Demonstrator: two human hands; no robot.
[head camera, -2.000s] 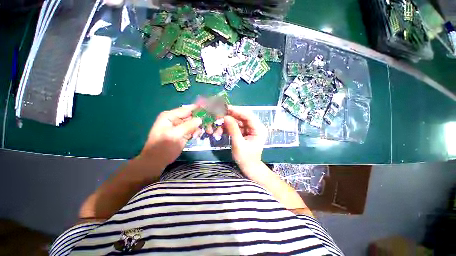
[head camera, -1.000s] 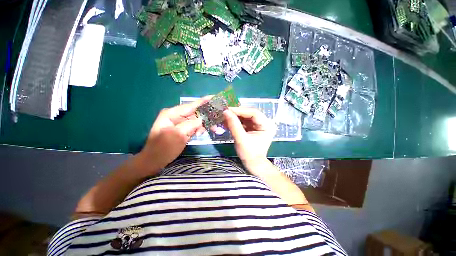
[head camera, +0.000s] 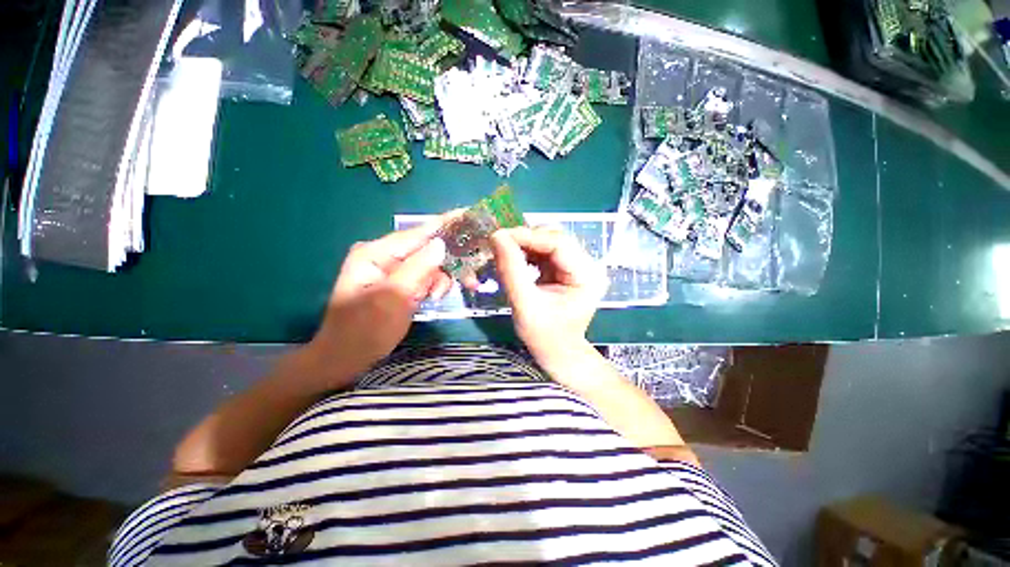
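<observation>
A small circuit board (head camera: 474, 236), green at its upper right end and silvery-brown on the face, is held tilted above the bench. My left hand (head camera: 382, 286) grips its left side between thumb and fingers. My right hand (head camera: 548, 286) has its thumb and fingertips on the board's right side; whether a sticker is at the fingertips cannot be told. A white-edged adhesive sheet (head camera: 642, 272) lies flat under the hands, partly hidden by them.
A heap of green boards (head camera: 412, 69) lies behind. A smaller heap (head camera: 709, 183) sits on clear plastic (head camera: 800, 244) at right. Long grey strips (head camera: 91, 144) and a white card (head camera: 185, 127) lie left. Board trays (head camera: 903, 50) stand back right. An open carton (head camera: 775, 393) sits below the bench edge.
The board has turned from a blurred, flatter pose to a tilted one with its component face showing. Both hands stay on it. The view has shifted slightly.
</observation>
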